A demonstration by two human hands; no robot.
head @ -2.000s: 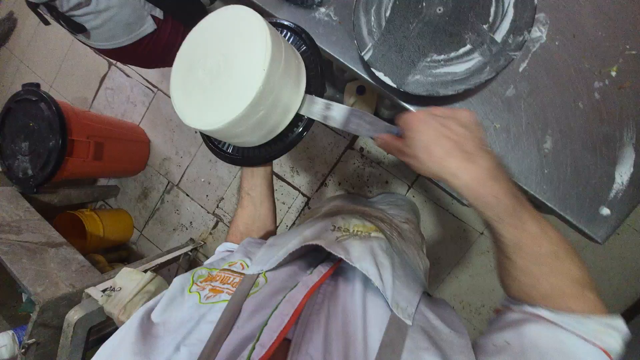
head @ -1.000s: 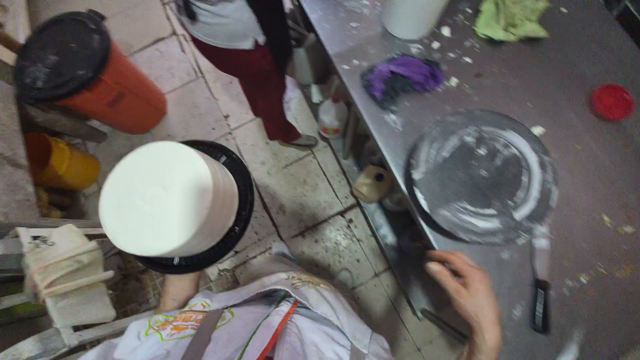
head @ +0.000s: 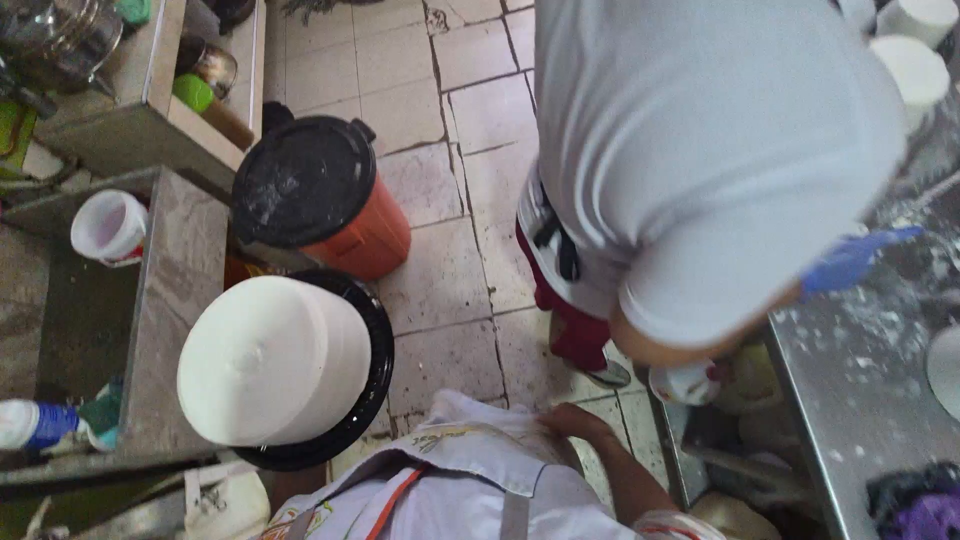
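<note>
A tall round cake with smooth white frosting (head: 270, 360) stands on a black round plastic base (head: 379, 360), held up at the left of the view. My left forearm comes up beneath the base, and my left hand is hidden under it. Near the bottom centre, my right hand (head: 564, 421) touches the lower part of my white apron (head: 480, 457). Its fingers are partly hidden by the cloth, and no tool shows in it.
A co-worker in a grey-white shirt (head: 712, 150) leans over the steel table (head: 847, 420) at right. An orange bin with a black lid (head: 367, 232) stands on the tiled floor beyond the cake. Shelving (head: 180, 300) with a white bucket (head: 110, 225) is at left.
The spatula, in my right hand two seconds ago, lay on the table one second ago. My right hand has moved from beside the table to my apron. The view has swung toward the bin and co-worker.
</note>
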